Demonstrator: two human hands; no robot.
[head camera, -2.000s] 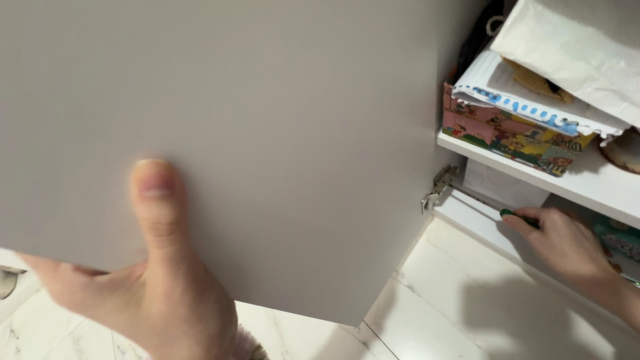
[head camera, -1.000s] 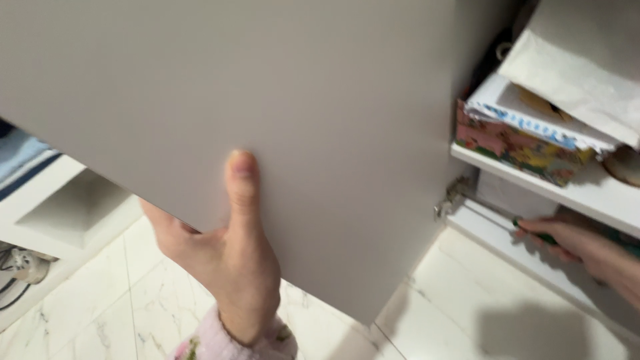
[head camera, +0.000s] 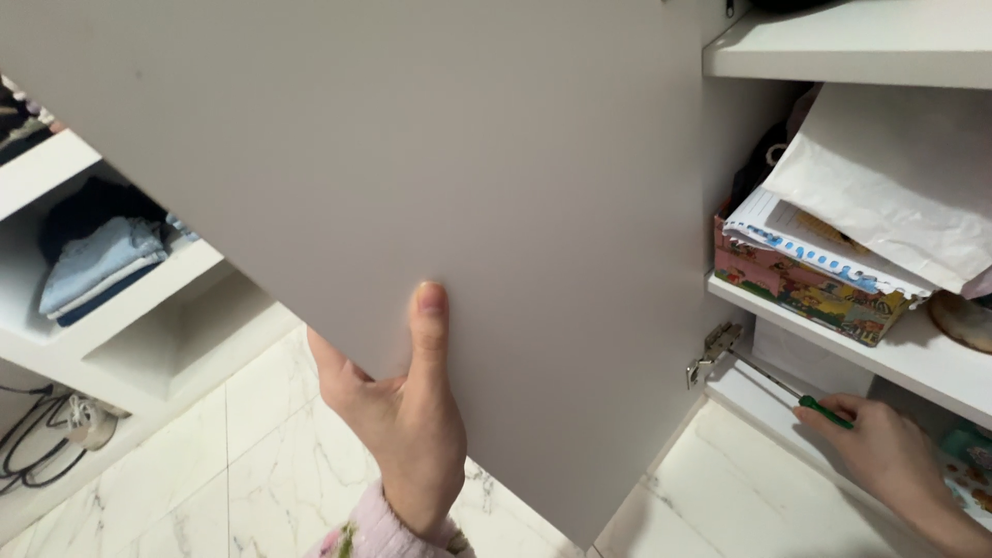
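Observation:
My left hand (head camera: 411, 403) grips the edge of a plain light-grey cabinet door (head camera: 496, 194), its thumb flat on the face and its fingers behind. At the right, my right hand (head camera: 876, 442) holds the green handle of a screwdriver (head camera: 825, 411). The screwdriver's long metal shaft points up and left to a metal hinge (head camera: 714, 349) low on the cabinet's side wall, where the tip appears to meet it. The door stands swung out from the cabinet.
Above the hinge, a white shelf (head camera: 806, 314) holds a patterned box (head camera: 814, 298), papers (head camera: 821, 248) and a white bag (head camera: 891, 170). Across the marble-patterned floor (head camera: 271, 442), an open shelf unit (head camera: 147, 310) at the left holds folded clothes (head camera: 108, 263), with a shoe (head camera: 91, 422) and black cables below.
The view has shifted, showing more of the left shelf unit. My left hand appears further along the door's edge than two seconds ago. My right hand keeps the screwdriver at the hinge.

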